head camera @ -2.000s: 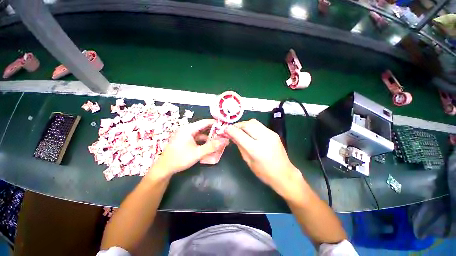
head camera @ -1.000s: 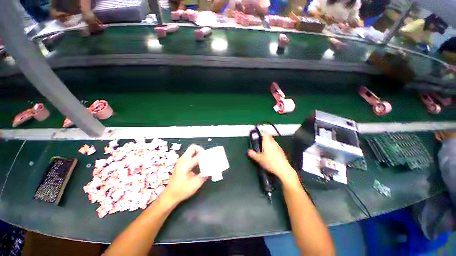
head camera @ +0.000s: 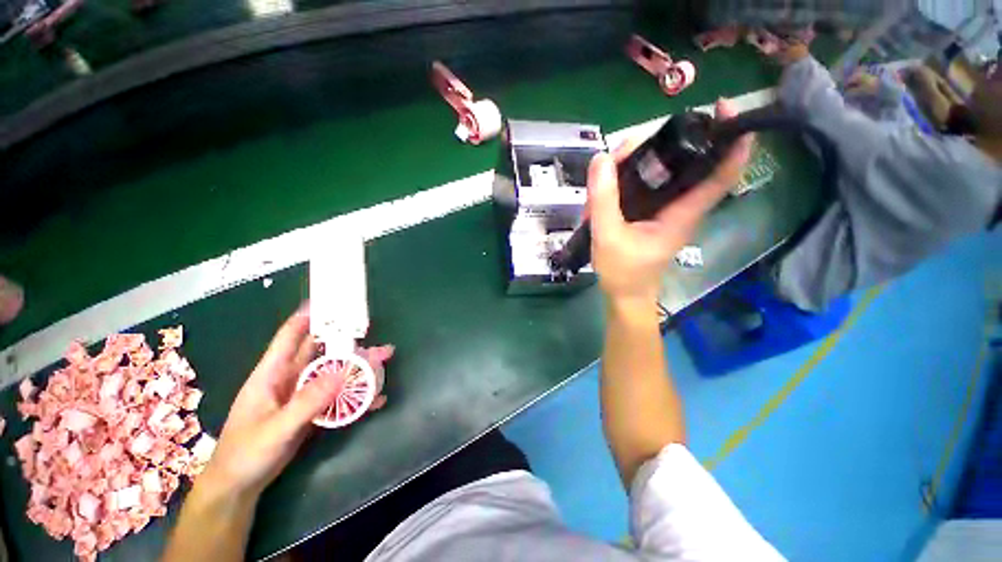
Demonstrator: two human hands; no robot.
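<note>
My left hand [head camera: 270,401] holds a handheld fan [head camera: 340,389] by its round slotted head, with the pale flat handle pointing away from me above the bench. My right hand [head camera: 648,236] is raised and grips a black electric screwdriver [head camera: 672,165]. The driver is tilted, its tip down at the pale front mechanism of the screw feeder [head camera: 555,143]. Whether a screw is on the tip cannot be told.
A pile of small pink parts [head camera: 104,439] lies at the left. Pink fans [head camera: 477,119] lie on the green belt behind the pale edge rail [head camera: 412,217]. Green circuit boards [head camera: 756,173] are right of the feeder. Another person's grey sleeve [head camera: 879,165] is at the right.
The view has turned right. My right hand has lifted the screwdriver off the bench and brought it to the feeder. The fan in my left hand now shows its slotted head face up.
</note>
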